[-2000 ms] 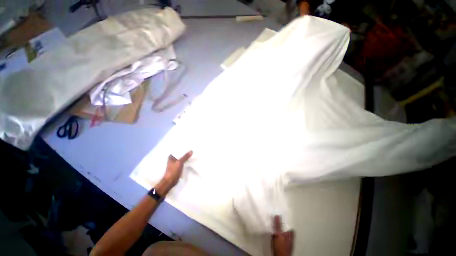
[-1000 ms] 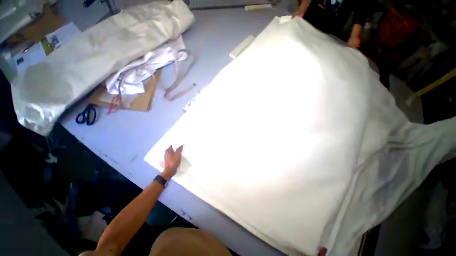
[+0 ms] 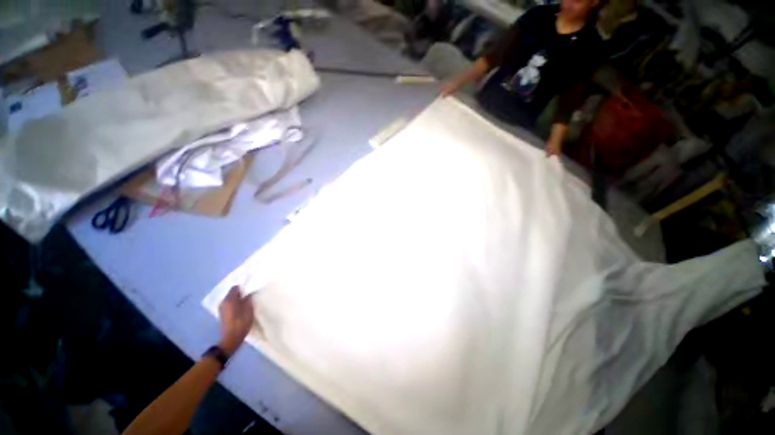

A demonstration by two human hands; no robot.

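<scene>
A large white fabric sheet (image 3: 399, 255) lies spread over the table, overexposed in the middle. Soft folds run down its right part, and a narrow length of it stretches off to the right. My left hand (image 3: 236, 313), with a dark band at the wrist, grips the sheet's near left corner between thumb and fingers. Small folds run from the fingers. My right hand is not in view. The lay's edge shows a little under the corner.
A person (image 3: 544, 68) stands at the far edge with both hands on the sheet. At left are scissors (image 3: 111, 216), a wrapped roll (image 3: 161, 119), white scraps (image 3: 212, 153) on cardboard (image 3: 223, 189) and a curled tape measure (image 3: 285, 174). A pale block (image 3: 389, 133) lies beside the sheet.
My left hand has moved left to the corner and closed on the cloth. My right hand has left the picture. The sheet is spread wider, and more of the other person shows.
</scene>
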